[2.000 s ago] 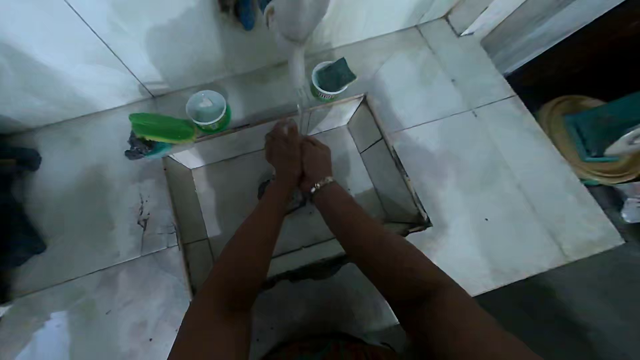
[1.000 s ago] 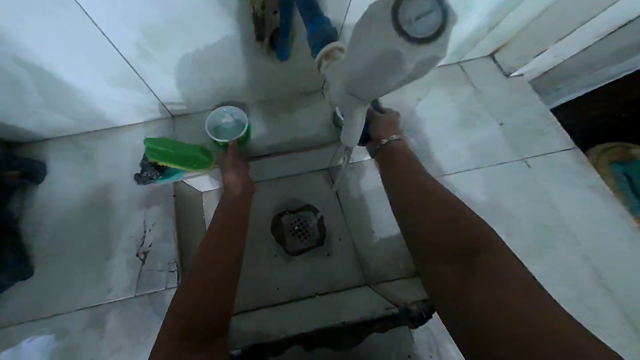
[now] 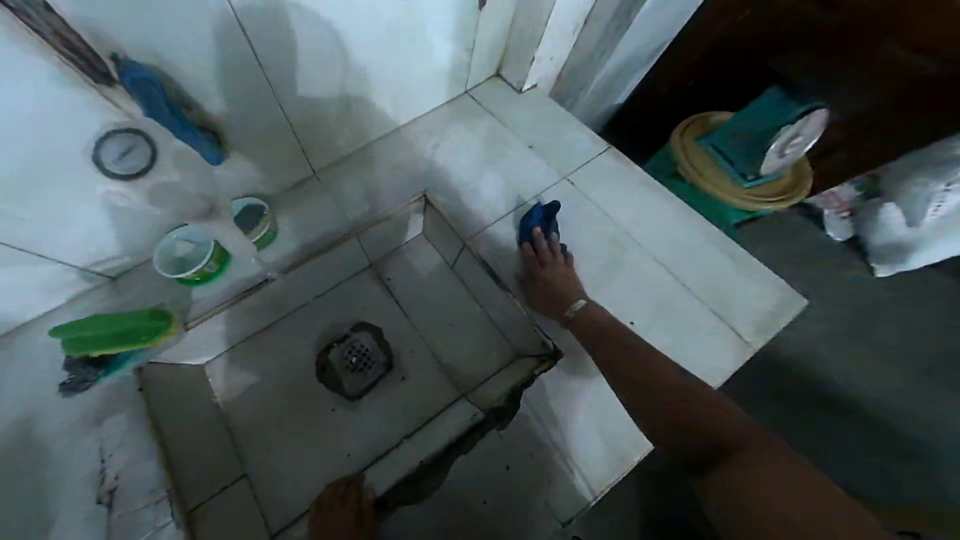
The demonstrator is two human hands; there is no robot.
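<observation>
My right hand [image 3: 549, 281], with a bracelet at the wrist, presses a bunched dark blue cloth [image 3: 538, 222] onto the white tiled counter [image 3: 630, 247], right of the sunken sink. Low in the view, my left hand [image 3: 343, 510] rests at the front rim of the tiled sink [image 3: 300, 420]; its fingertips are partly hidden. A metal drain grate [image 3: 355, 361] lies in the basin floor. Above the back edge hangs a whitish faucet with a round dial-like top [image 3: 124, 154], water running from it. Two green-and-white tubs [image 3: 191, 255] [image 3: 255, 223] stand behind the sink.
A green brush [image 3: 116, 332] lies left of the sink beside a dark scourer [image 3: 82, 373]. The sink's front rim is broken and jagged [image 3: 450, 457]. Beyond the counter's right end are a green scale [image 3: 757, 139] on a round woven lid and a white plastic bag [image 3: 915, 210].
My right hand has moved from behind the faucet to the counter on the right, onto the blue cloth. My left hand has left the tub and come down to the front rim. The view has swung right.
</observation>
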